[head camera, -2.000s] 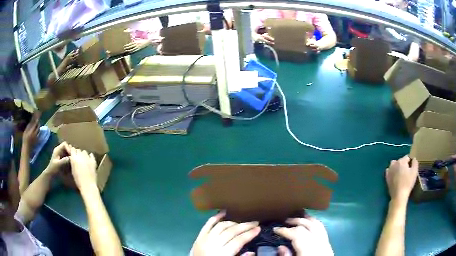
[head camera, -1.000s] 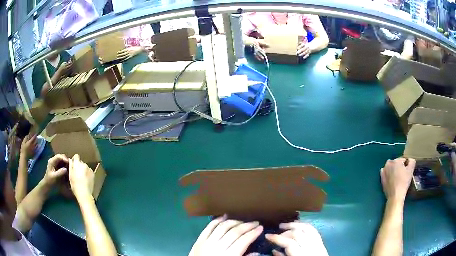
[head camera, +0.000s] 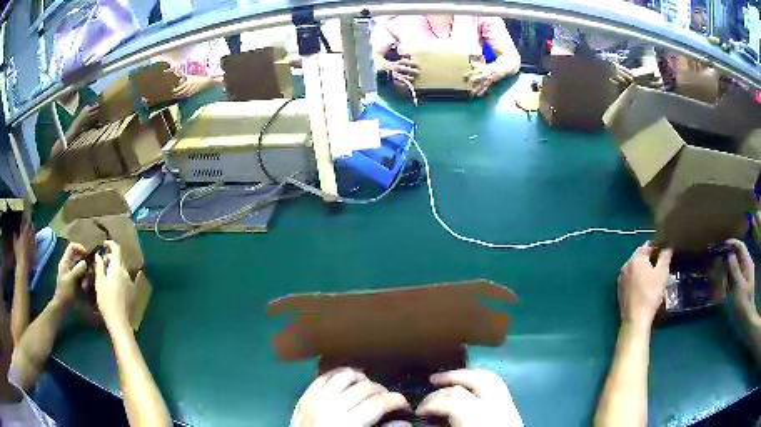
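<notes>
The brown mailer box stands at the wearer's edge of the table, with its lid [head camera: 392, 324] upright behind my hands. Dark cables [head camera: 413, 385] show between my hands inside the box. My left hand [head camera: 346, 402] lies over the left part of the box, fingers bent down onto the dark contents. My right hand [head camera: 474, 400] lies over the right part, its fingertips at the same contents. Both hands are cut off by the lower edge. A small greyish piece shows at the bottom edge between them. What the fingers grip is hidden.
Neighbours' hands work at brown boxes at the left [head camera: 104, 215] and right [head camera: 697, 221]. A larger open carton [head camera: 692, 154] stands at the far right. A vented instrument [head camera: 238, 143], an upright post and a blue holder [head camera: 375, 142] stand behind. A white cord [head camera: 517, 246] crosses the green table [head camera: 334, 242].
The view has turned, shifting the table scene left. My hands stay over the box contents, fingers slightly moved. The right neighbour's second hand is now at their box.
</notes>
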